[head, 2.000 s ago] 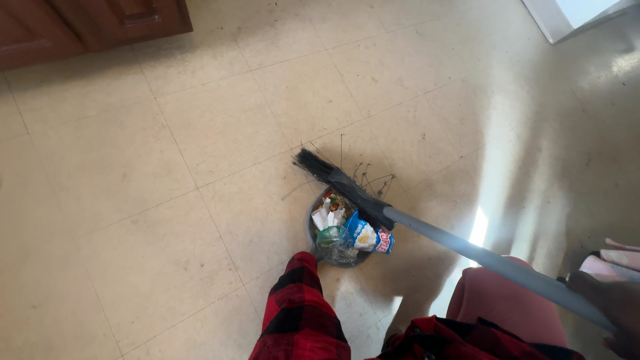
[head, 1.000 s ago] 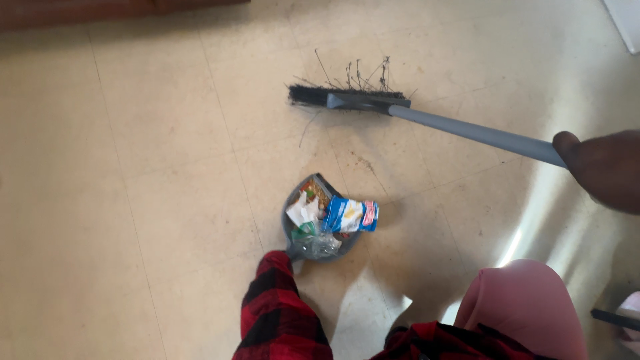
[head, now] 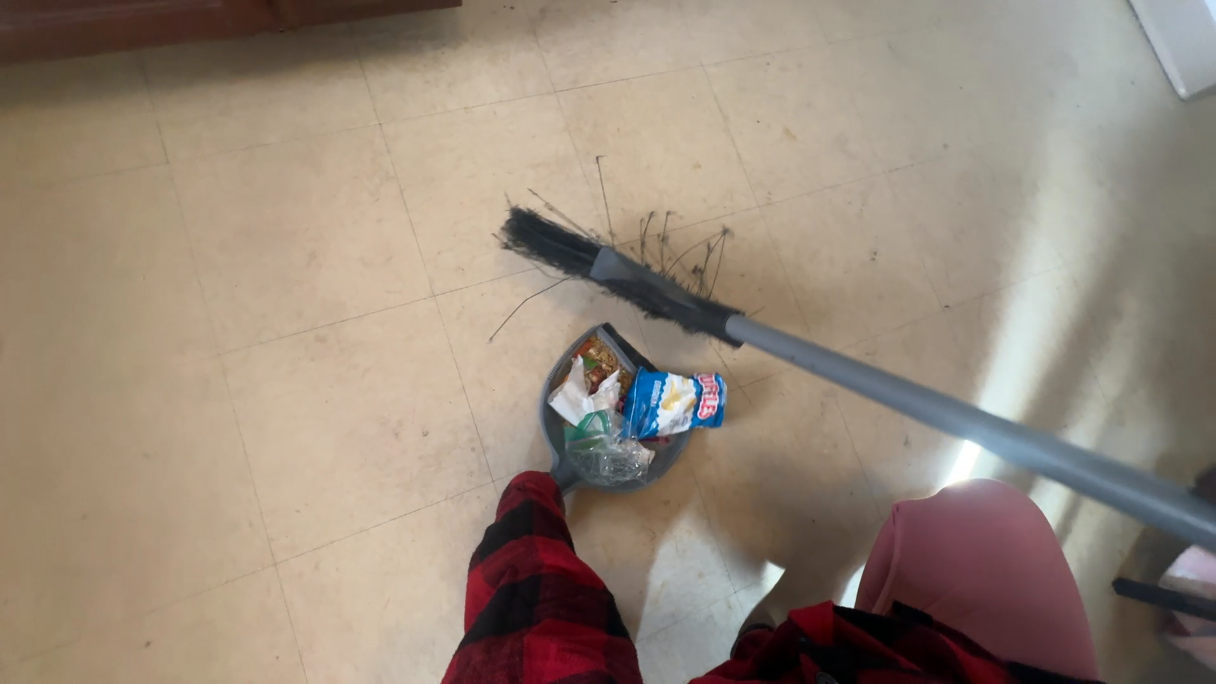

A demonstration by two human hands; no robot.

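A broom's gray handle (head: 902,389) slants down to the right edge, where a dark, blurred part of my right hand (head: 1205,486) is around it. Its black, bent bristles (head: 560,242) are just above a gray dustpan (head: 553,442). The dustpan holds crumbs and food bits (head: 600,366), white paper (head: 579,394), clear plastic with green (head: 608,456) and a blue Ruffles chip bag (head: 655,404) lying over its right side. My left arm's red and black plaid sleeve (head: 541,560) ends at the dustpan's handle; my left hand is hidden.
Brown cabinetry (head: 218,21) lines the upper left. A white object's edge (head: 1173,47) is at the upper right. My pink-clad knee (head: 983,570) is at the lower right, with a black and pink object (head: 1173,597) beyond it. Small specks dot the tiled floor (head: 313,408).
The broom head has come down nearer the dustpan since one second ago and now slants instead of lying nearly level. My right hand has moved toward the right edge.
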